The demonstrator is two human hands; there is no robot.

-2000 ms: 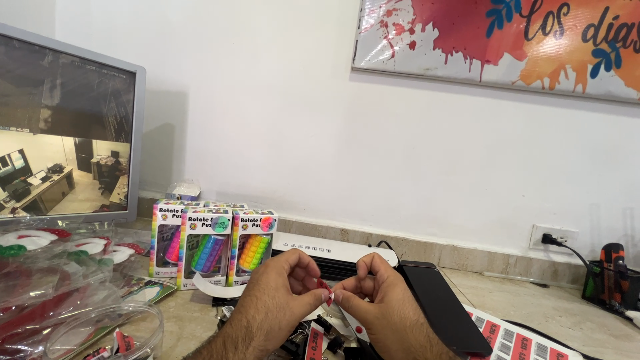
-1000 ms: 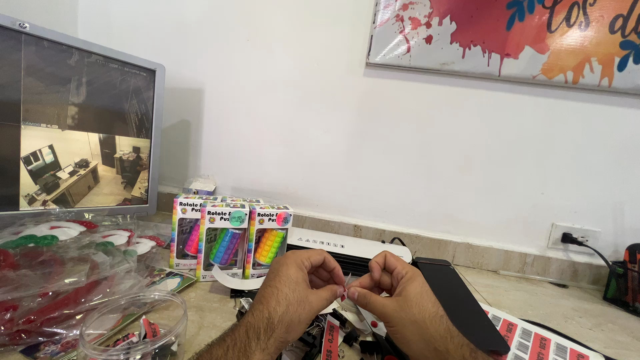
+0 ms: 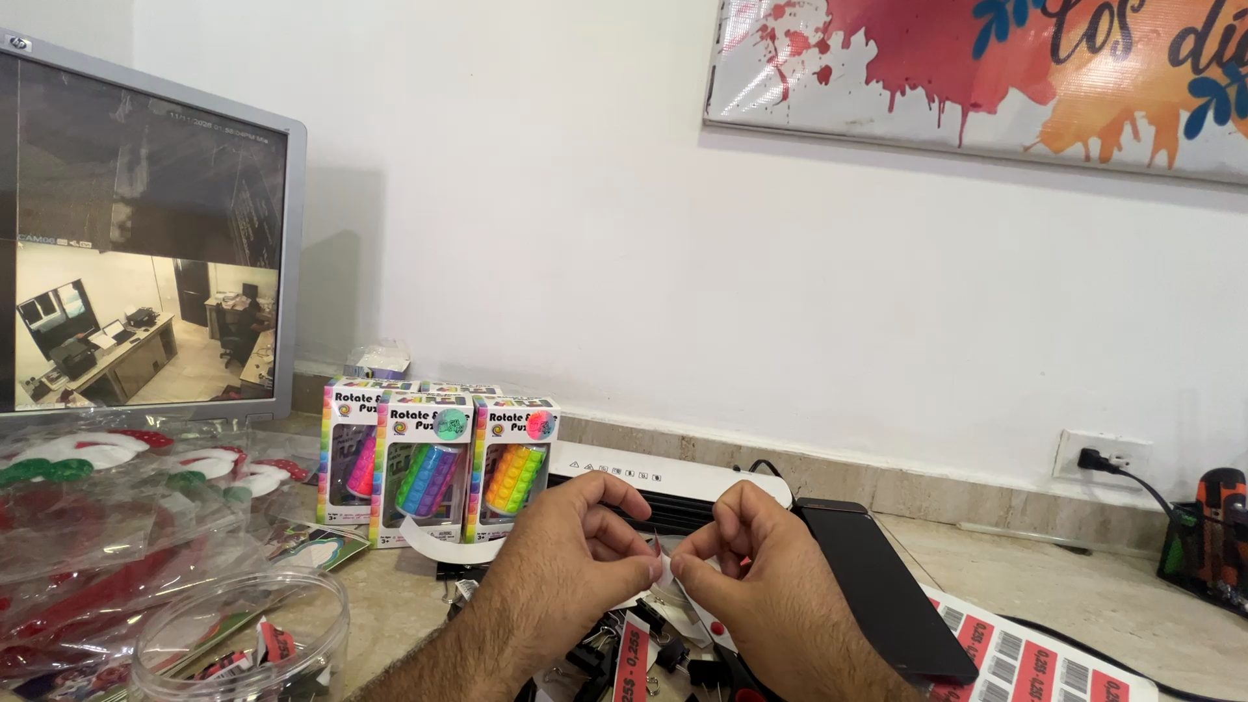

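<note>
My left hand (image 3: 575, 556) and my right hand (image 3: 770, 585) are raised close together over a pile of black binder clips (image 3: 595, 653). Between thumb and index finger, my left hand pinches a small thin reddish piece (image 3: 657, 542), too small to name. The thumb and fingertips of my right hand are drawn together beside a pale, translucent strip; whether they grip it cannot be told. A red printed label strip (image 3: 632, 658) lies on the clips below. Part of the pile is hidden by my hands and forearms.
Boxed rainbow puzzle toys (image 3: 424, 468) stand behind, beside a white and black machine (image 3: 673, 468). A clear round tub (image 3: 239, 634) and plastic-bagged decorations (image 3: 107, 546) are at left, below a monitor (image 3: 146, 234). Label sheets (image 3: 1033, 653) and a pen holder (image 3: 1209, 546) are at right.
My fingertips, touching in the earlier frames, are now a little apart. The view has shifted slightly.
</note>
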